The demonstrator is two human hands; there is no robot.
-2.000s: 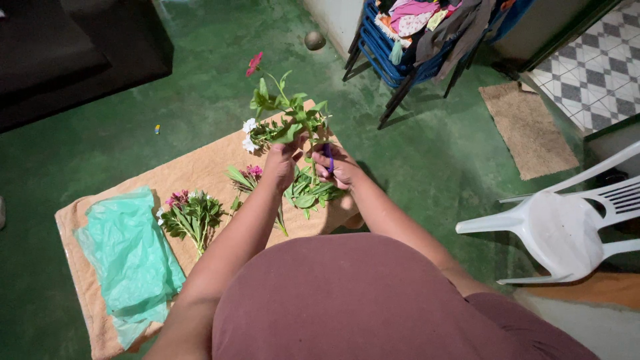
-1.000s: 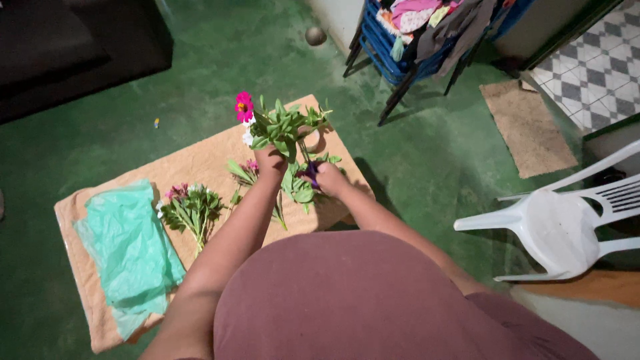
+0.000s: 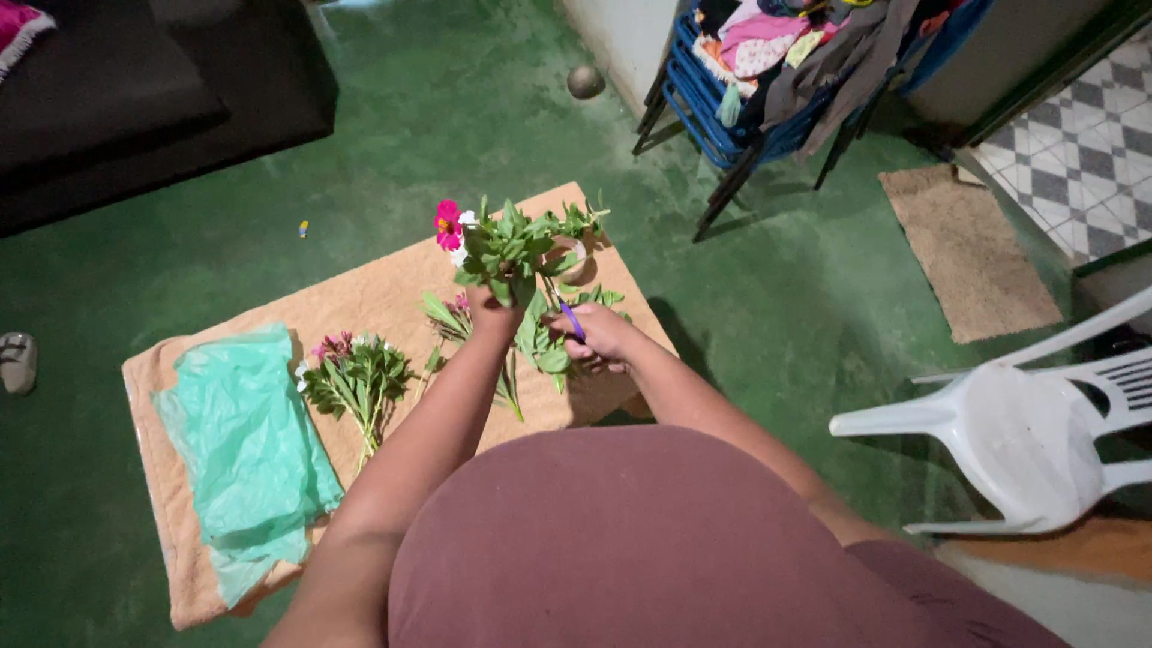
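My left hand (image 3: 493, 310) is closed around leafy flower stems (image 3: 508, 238), with a magenta bloom (image 3: 448, 225) and small white blooms at their left end. Purple-handled scissors (image 3: 571, 322) are in my right hand (image 3: 598, 337), their blades up near the stems below the bunch. Cut green leaves and stems (image 3: 544, 346) lie between my hands on the peach towel (image 3: 360, 288) that covers the table. A roll of tape (image 3: 569, 259) is partly hidden behind the leaves. Further left lie a pink-flowered sprig (image 3: 454, 315) and a tied-looking bunch of pink and white flowers (image 3: 360, 378).
A crumpled green plastic bag (image 3: 247, 450) covers the towel's left end. Stacked blue chairs (image 3: 711, 99) piled with clothes stand beyond the table. To the right are a white plastic chair (image 3: 1030, 441) and a beige mat (image 3: 972, 252). A dark sofa (image 3: 153, 90) is at the upper left.
Two seconds ago the magenta flower stood higher above the hands; the held stems now lie more sideways, with the blooms to the left. My right hand has shifted slightly lower, away from my left hand.
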